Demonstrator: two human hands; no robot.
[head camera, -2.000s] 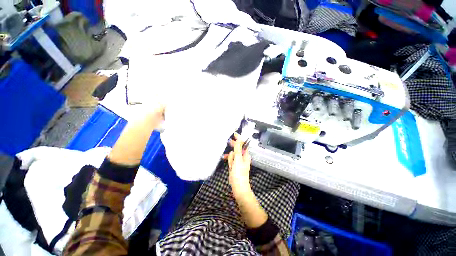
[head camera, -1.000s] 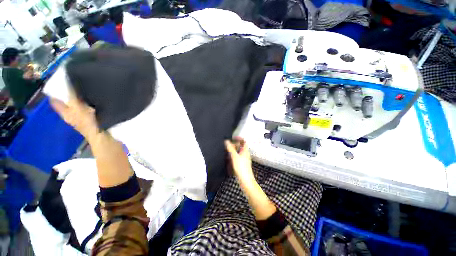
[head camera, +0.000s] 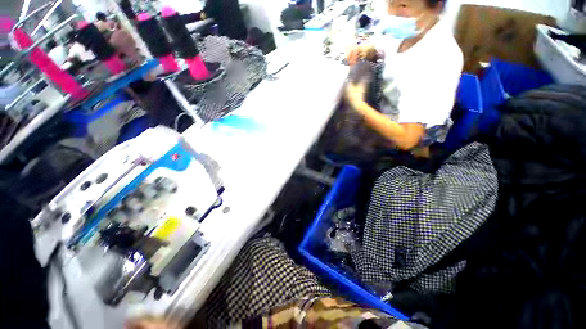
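Observation:
The white overlock machine with a blue stripe (head camera: 122, 186) stands at the left. Its dark presser foot area (head camera: 132, 257) and grey cloth plate (head camera: 183, 262) face the near table edge. A blurred hand, most likely my right hand (head camera: 153, 322), is cut off by the bottom edge just below the machine; its fingers and anything in them cannot be made out. My plaid sleeve (head camera: 321, 313) lies along the bottom edge. My left hand is out of the picture. Dark fabric (head camera: 19, 276) shows at the far left edge.
The white table (head camera: 283, 122) runs away to the upper right. Another person in a white top (head camera: 424, 77) sits beyond it, handling dark cloth. A blue bin (head camera: 318, 222) stands below, with checked fabric (head camera: 427, 215) beside it. Black garments (head camera: 540, 193) fill the right. Pink thread cones (head camera: 196, 67) stand upper left.
The view has swung right, so the machine now lies at the left. The white and black panels and my left hand have gone out of view. The other person has come into view.

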